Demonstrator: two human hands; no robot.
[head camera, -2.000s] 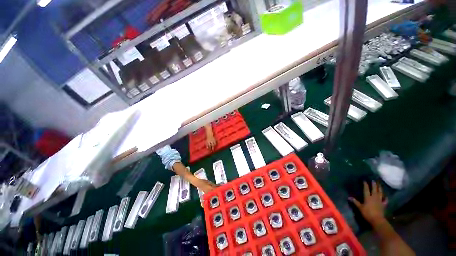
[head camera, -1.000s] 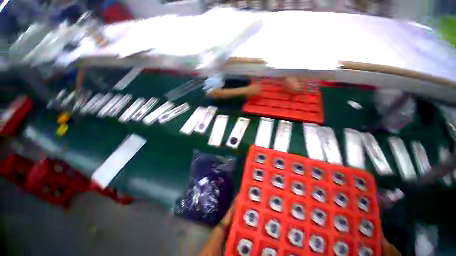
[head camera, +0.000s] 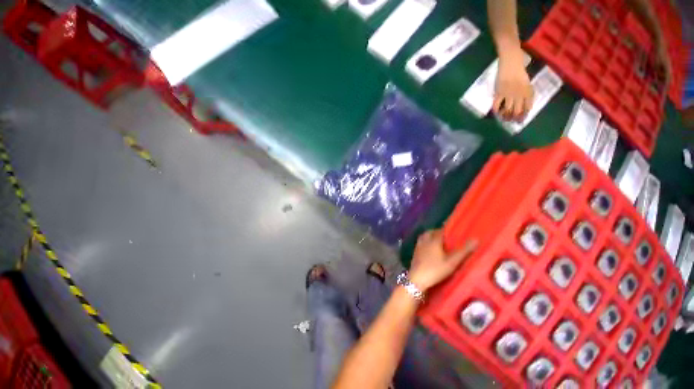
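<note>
A stack of red compartment trays (head camera: 563, 258) fills the lower right, tilted in the view. The top tray holds rows of round dark-faced watch heads, one per pocket. My left hand (head camera: 437, 258), with a metal bracelet at the wrist, grips the stack's left side; its fingertips are partly hidden against the tray wall. My right hand is not in view.
A bag of dark purple parts (head camera: 396, 167) lies on the green bench left of the stack. Long white boxes (head camera: 441, 49) line the belt. Another person's hand (head camera: 514, 91) touches one, near another red tray (head camera: 601, 68). Red stools (head camera: 91, 57) stand at upper left.
The view has swung down and left, showing the floor and my feet. My left hand shows more clearly on the tray stack's side; my right hand has left the view.
</note>
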